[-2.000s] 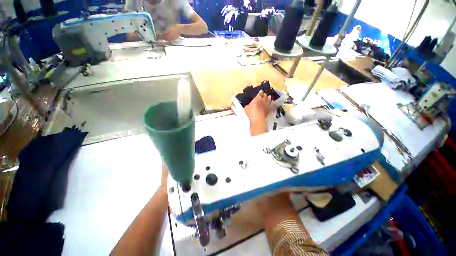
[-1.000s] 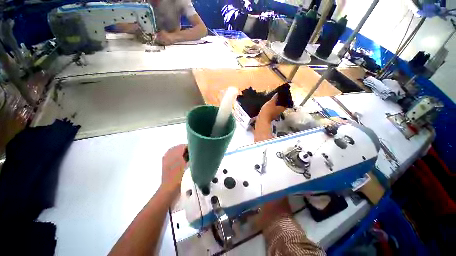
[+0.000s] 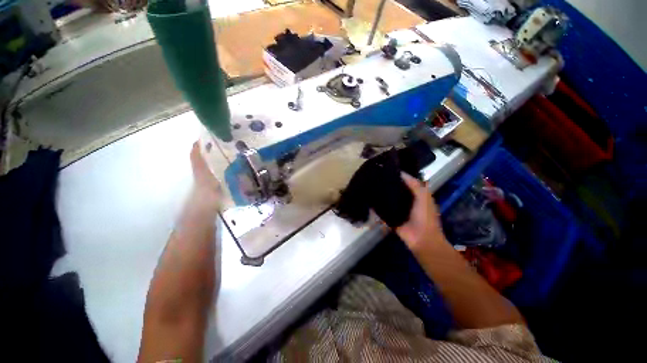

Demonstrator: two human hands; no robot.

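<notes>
My right hand (image 3: 423, 218) grips a bunch of black cloth pieces (image 3: 383, 186) over the right part of the machine bed, near the table's front edge. My left hand (image 3: 206, 179) is at the left end of the white and blue sewing machine head (image 3: 312, 117). Its fingers are hidden behind the head, so I cannot tell if they hold anything. The presser foot and needle area (image 3: 266, 188) shows under the head's left end, with no cloth seen under it.
Dark navy cloth piles (image 3: 25, 227) lie at the table's left. A white box (image 3: 287, 69) of black pieces stands behind the machine. A green cone (image 3: 188, 60) rises above the head. A small parts tray (image 3: 443, 122) is at the right. A blue crate (image 3: 539, 205) holds bags below.
My right hand has come from the box behind the machine to the front right, with black pieces in it. The view has turned down and right. My left hand stays by the head's left end.
</notes>
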